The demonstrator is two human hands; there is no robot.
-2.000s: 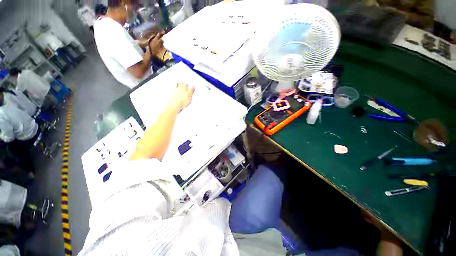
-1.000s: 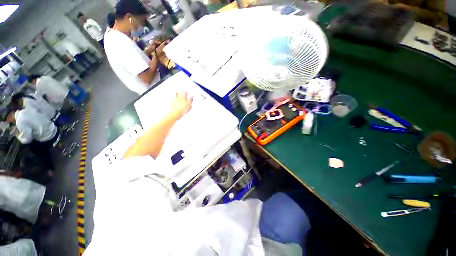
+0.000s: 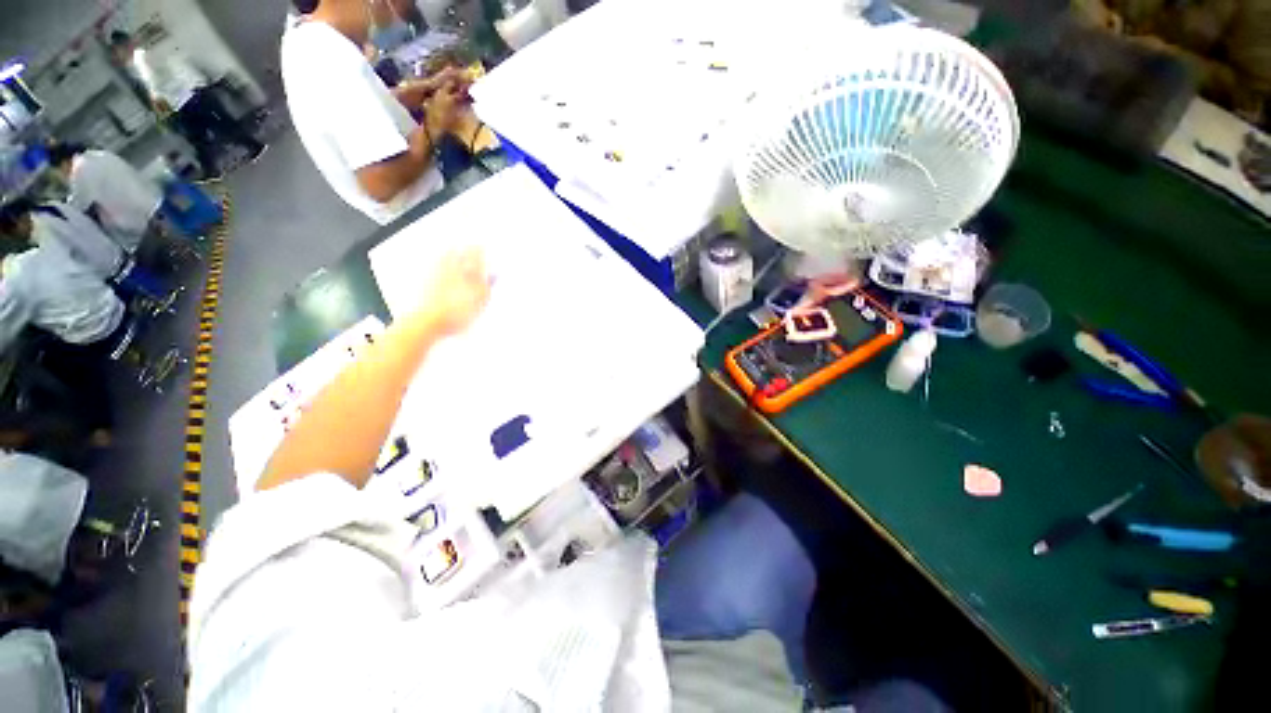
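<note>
My left hand (image 3: 455,287) reaches over a large white foam tray (image 3: 592,362) and is at or just above its upper left part. The hand is pale and blurred against the tray; I cannot tell whether its fingers hold anything. A small dark module (image 3: 512,436) lies near the tray's front edge. A second white tray (image 3: 261,435) at the left, partly behind my forearm, carries dark and coloured frames such as this one (image 3: 441,560). My right hand is not in view.
A white fan (image 3: 875,139) and an orange multimeter (image 3: 813,348) stand at the green bench's (image 3: 892,460) left end. Pliers (image 3: 1126,365), a blue pen-type tool (image 3: 1181,536) and tweezers (image 3: 1087,521) lie right. A person in white (image 3: 349,119) works beyond the trays.
The view has shifted. My left hand has moved left across the tray, away from its middle. More frames on the left tray show below my forearm.
</note>
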